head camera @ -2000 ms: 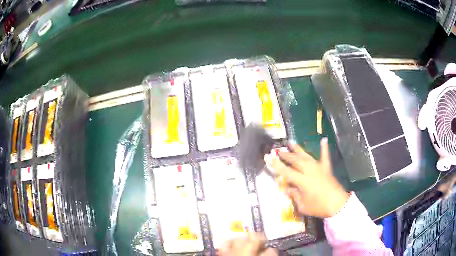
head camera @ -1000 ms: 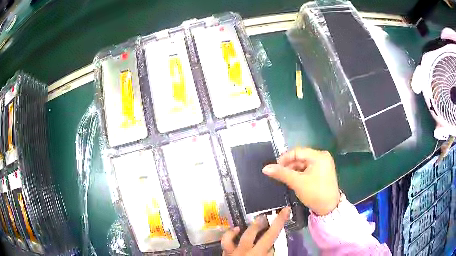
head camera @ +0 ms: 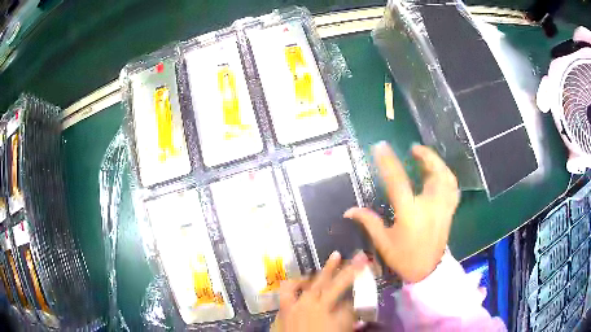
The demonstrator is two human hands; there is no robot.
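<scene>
A clear blister tray (head camera: 202,174) holds several display modules in six cells, white backs up, most with yellow-orange flex cables. A matte black sheet (head camera: 327,211) lies on the lower right module (head camera: 311,170), leaving its top end white. My right hand (head camera: 415,217) is above the tray's right edge, fingers spread and empty, thumb tip at the sheet's right side. My left hand (head camera: 317,301), slightly blurred, is at the sheet's lower end and hides it. A small white block (head camera: 365,292) shows beside its fingertips; whether my hand holds it is unclear.
A stack of black sheets (head camera: 463,71) in clear plastic stands right, a yellow strip (head camera: 389,100) beside it. A fan (head camera: 573,97) is far right, grey moulded trays (head camera: 560,259) lower right. Loaded trays (head camera: 48,214) are stacked left, near crumpled clear film (head camera: 111,194).
The black sheet, blurred in my right hand at first, now lies on the lower right module. My right hand has let go and opened. The tray has shifted left and up in view.
</scene>
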